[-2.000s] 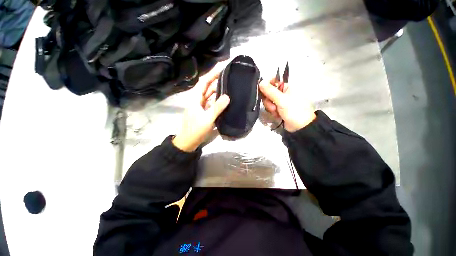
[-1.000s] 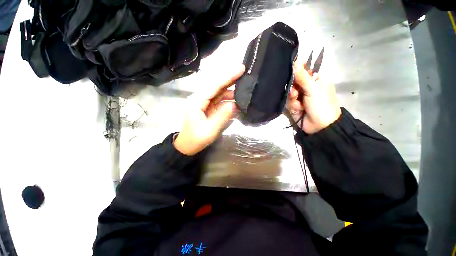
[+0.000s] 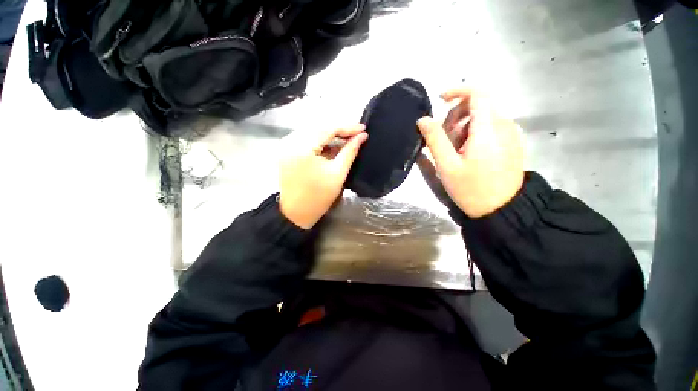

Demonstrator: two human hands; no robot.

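Note:
A black fabric pouch (image 3: 390, 141) is held tilted above the table, a smooth dark face showing and a thin raised rim around it. My left hand (image 3: 318, 176) pinches its left edge between thumb and fingertips. My right hand (image 3: 478, 156) has its thumb at the pouch's upper right edge; its other fingers are curled and partly hidden. The snips' blades do not show; a thin black cord (image 3: 471, 263) hangs below my right sleeve over the table edge.
A large pile of black pouches (image 3: 207, 72) with silvery zips lies at upper left. Tangled thread waste (image 3: 170, 172) lies by the left seam of the table (image 3: 582, 191). A round black disc (image 3: 52, 293) is at far left.
The pouch has been turned so a plain face shows instead of the zipped side, and it sits slightly lower. The snips' blades, visible before beside my right hand, are now out of sight.

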